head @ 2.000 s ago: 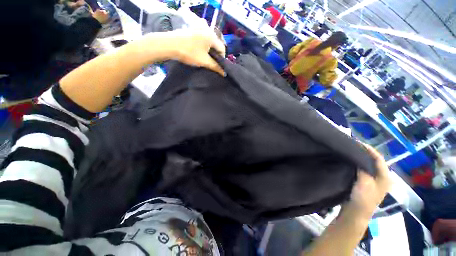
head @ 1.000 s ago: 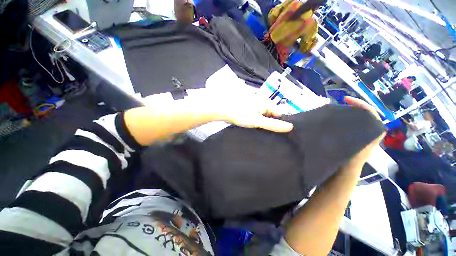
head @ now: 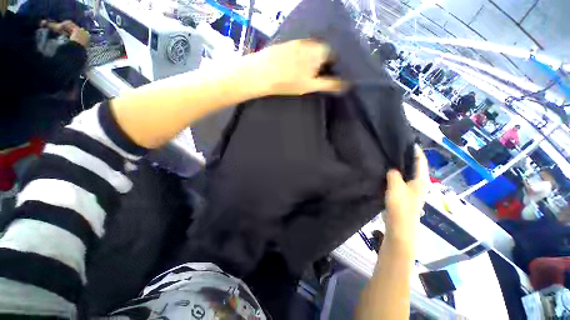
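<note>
A large dark grey garment piece is held up in front of me and hangs down over my lap. My left hand grips its upper part, fingers partly hidden by a fold. My right hand pinches its right edge, thumb in front. The cloth is lifted and blurred, and it hides most of the table behind it.
A white sewing machine with a black panel stands at the right, a flat black rectangle near it. Another white machine stands at the upper left, beside a person in dark clothing. Machine rows and people fill the background.
The cloth, lower and spread between my hands a second ago, is now raised high. My left hand has moved up and my right hand down and left. The view has shifted.
</note>
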